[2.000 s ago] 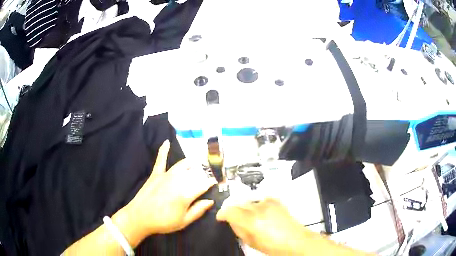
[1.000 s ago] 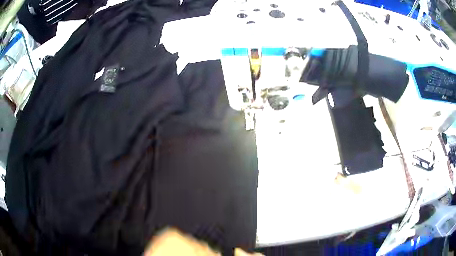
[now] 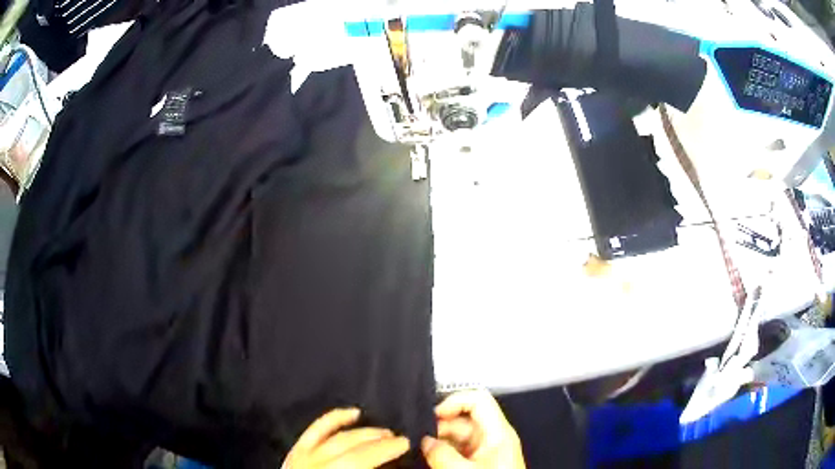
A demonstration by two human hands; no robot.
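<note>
The black garment [image 3: 339, 266] covers the left of the table and hangs over its front edge. Its straight right edge runs from the presser foot [image 3: 418, 160] down to my hands. My left hand [image 3: 346, 444] lies on the cloth at the bottom edge of the picture, cut off there, fingers bent on the fabric. My right hand [image 3: 471, 432] pinches the garment's edge between thumb and fingers, just in front of the table edge. A dark care label [image 3: 174, 112] shows on the garment. The needle area is at the top centre.
The white machine head carries a black cloth roll [image 3: 604, 57] and a control panel [image 3: 783, 87]. Cut black pieces [image 3: 624, 183] lie right of the needle, with a tan scrap [image 3: 597, 266] nearby. A metal tool [image 3: 758, 236], a clear plastic bag [image 3: 801, 353] and a blue crate [image 3: 641, 435] are at right.
My hands have moved from beside the needle down to the garment's front end. The garment edge now lies straight towards me. The view has tilted down, so the machine sits higher in the picture.
</note>
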